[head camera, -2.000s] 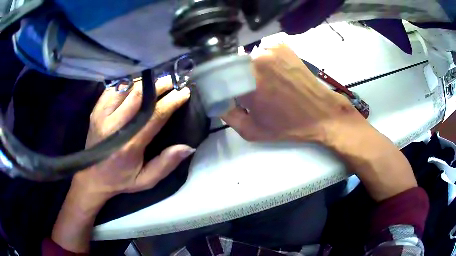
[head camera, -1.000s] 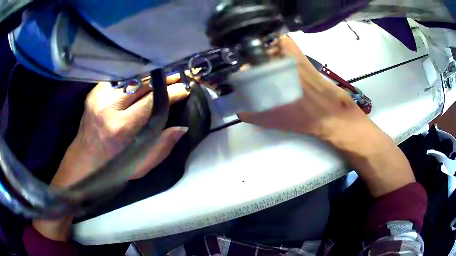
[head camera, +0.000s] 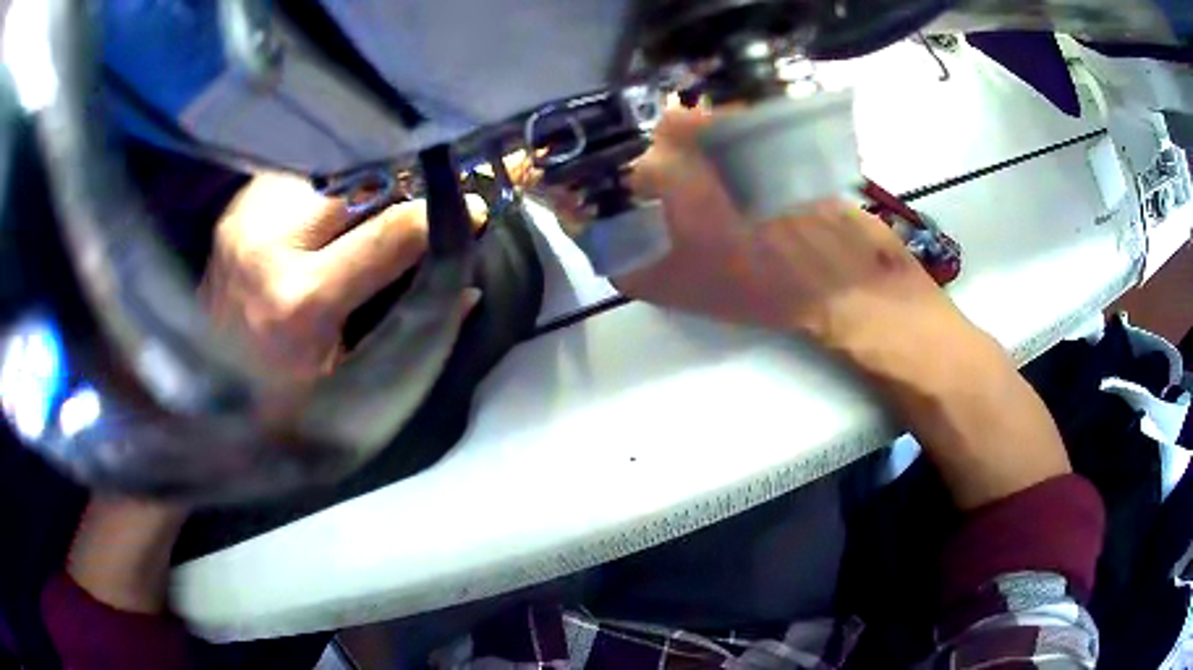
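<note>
The white and blue sewing machine head (head camera: 510, 59) looms blurred across the top. A black garment piece (head camera: 504, 295) lies at the left of the white table. My left hand (head camera: 294, 268) rests on the cloth, fingers stretched toward the needle area and partly hidden by a dark curved bar (head camera: 380, 386). My right hand (head camera: 733, 249) is beside the needle area, behind a pale cylinder (head camera: 785, 151). Its fingertips are hidden, so I cannot tell whether it grips the cloth.
Red-handled thread snips (head camera: 916, 236) lie right of my right wrist. A dark seam line crosses the white table (head camera: 654, 432), which has a ruler along its front edge. A dark purple scrap (head camera: 1027, 66) is at upper right. Black pieces with white edges (head camera: 1138, 406) are at right.
The view has shifted closer to the machine head, and the curved bar looms larger at left. My left thumb is now mostly hidden. Both hands stay near the needle area.
</note>
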